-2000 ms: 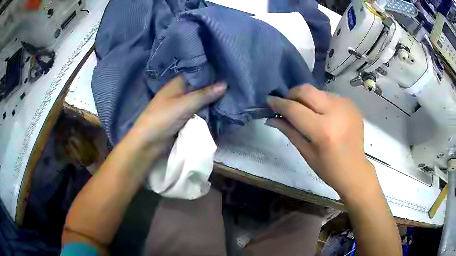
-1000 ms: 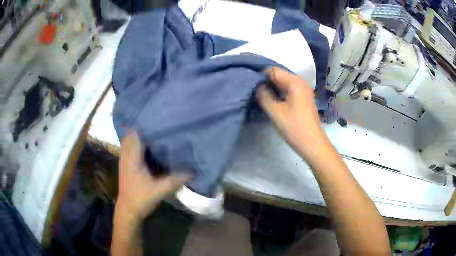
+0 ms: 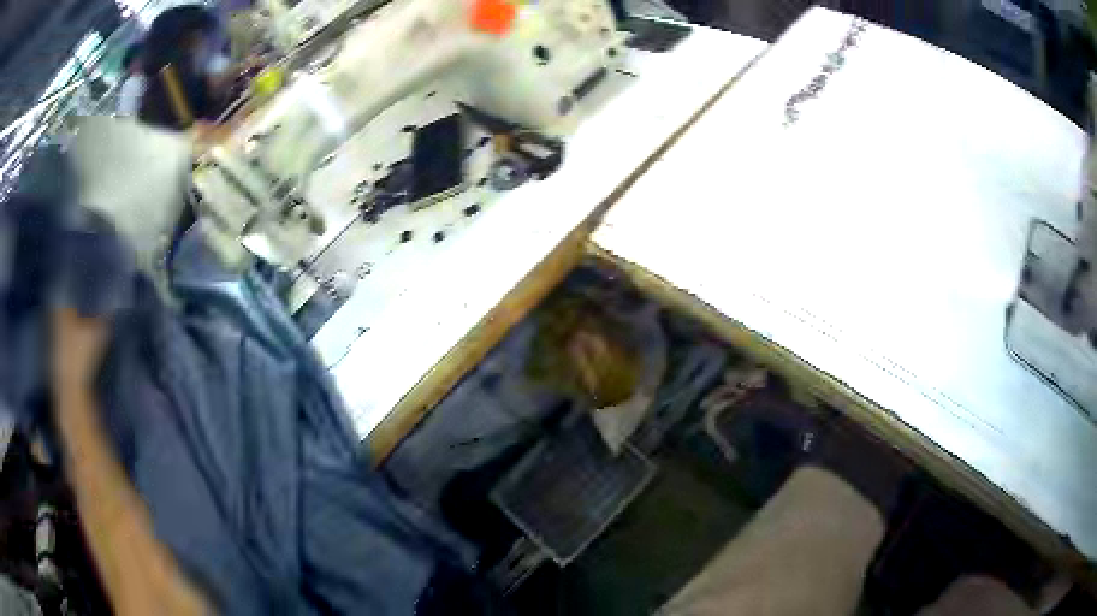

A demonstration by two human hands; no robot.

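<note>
My left hand [image 3: 75,331] is at the far left, blurred and partly covered by blue-grey cloth [image 3: 60,259] that it holds up. Its fingers do not show clearly. More blue-grey cloth [image 3: 229,433] hangs in long folds beside my forearm, left of the neighbouring table's edge. A pale piece [image 3: 126,181], perhaps cloth, shows above the cloth. My right hand is out of the picture.
A neighbouring sewing machine [image 3: 421,60] stands upper left on its white table, with a dark phone-like object [image 3: 438,159] and small scissors-like tool [image 3: 526,157]. A person [image 3: 181,66] is behind. My white table [image 3: 842,241] is right; a grey crate [image 3: 571,487] is below.
The view has swung left. The blue-grey work has left the table in front of me and is now at the far left with my left hand. My right hand has gone out of view.
</note>
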